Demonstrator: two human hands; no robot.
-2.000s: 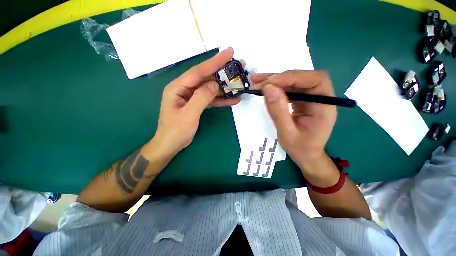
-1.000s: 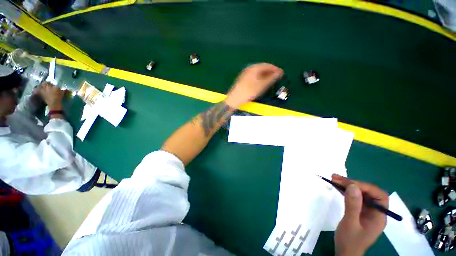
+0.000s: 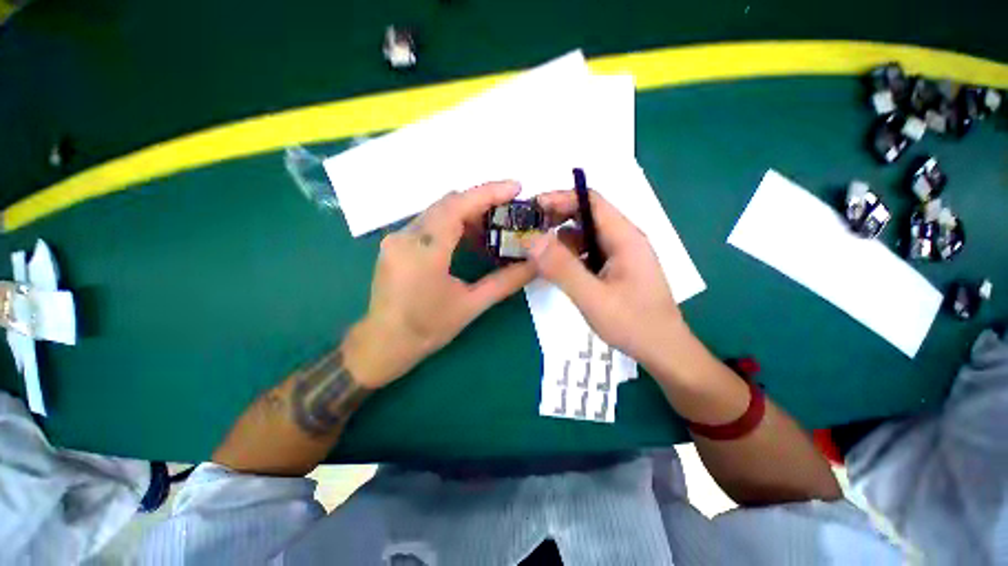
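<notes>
A black watch housing with silvery and yellowish inner parts is held between both hands above the white sheets. My left hand grips its left side with thumb and fingers. My right hand touches its right side with thumb and fingertips and also holds the black tweezers, which point roughly up and down in the picture. The tweezers' lower end is hidden by the hand. The backing sheet with rows of small grey adhesive pieces lies below the hands.
Black and silver units cluster at the right, near a slanted white sheet. Long white sheets lie behind my hands beside clear plastic wrap. The yellow edge borders the conveyor, which carries a unit. White strips lie far left.
My left hand has come back from over the conveyor and now holds a housing. My right hand has joined it, with the tweezers turned upright in the picture. The view has swung round.
</notes>
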